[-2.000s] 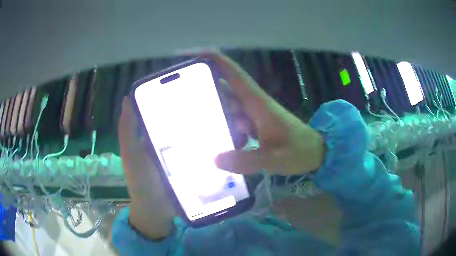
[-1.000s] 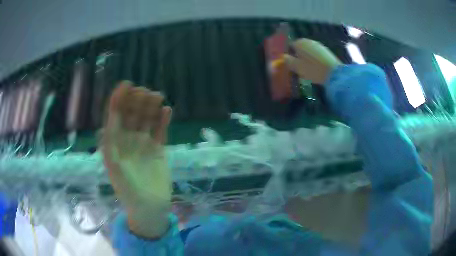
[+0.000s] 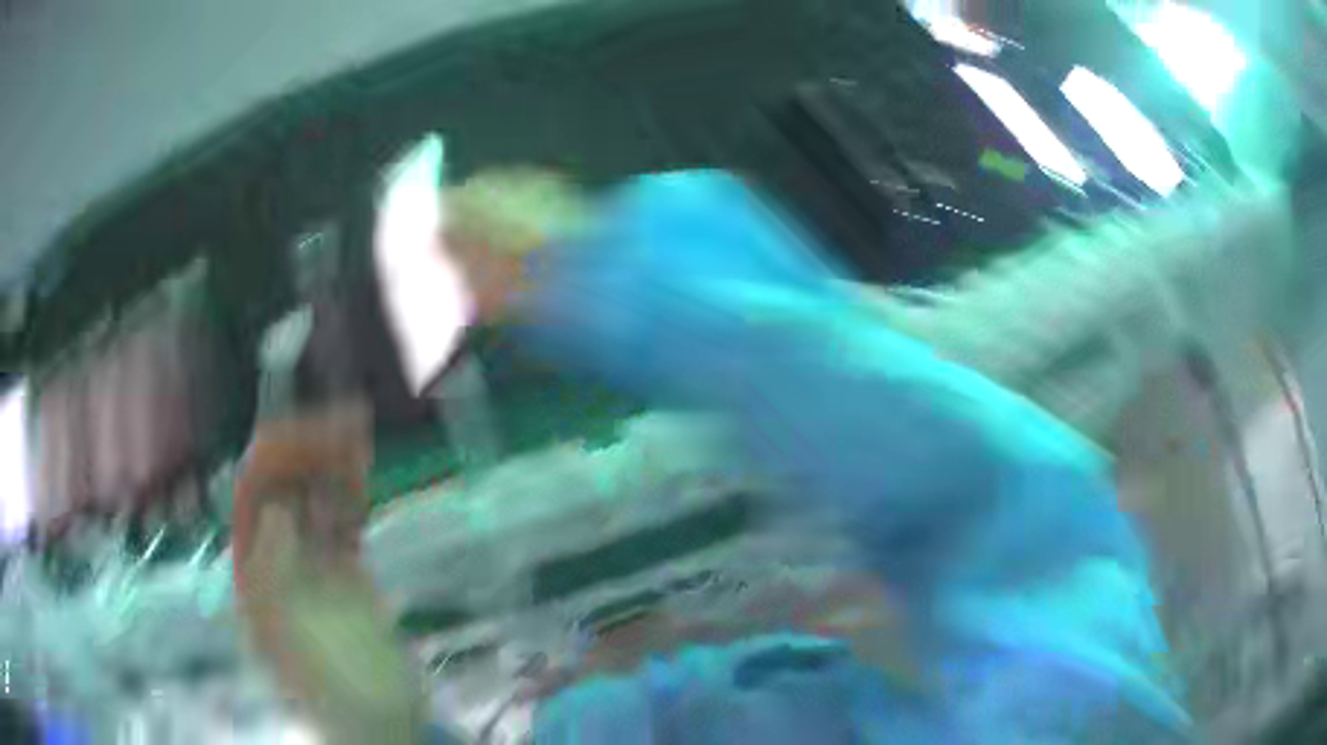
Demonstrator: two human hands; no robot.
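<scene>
The frame is strongly blurred. My right hand reaches across to the left with its fingers at the right edge of a smartphone. The phone's face glows white, and it stands nearly upright, slightly tilted, in front of the slotted shelf. My left hand is raised below and left of the phone, its fingers blurred; whether it holds anything cannot be told. A pale cable connector shows just above its fingertips.
Lit phones stand in the shelf at the upper right. Dull brownish phone edges stand at the left. White chargers and tangled cables run along the shelf front. A bit of blue shows at the lower left corner.
The view has tilted. My right hand has moved left from a reddish item at the shelf to a white-lit phone. My left hand has lowered. The large phone held two seconds ago has left my left hand.
</scene>
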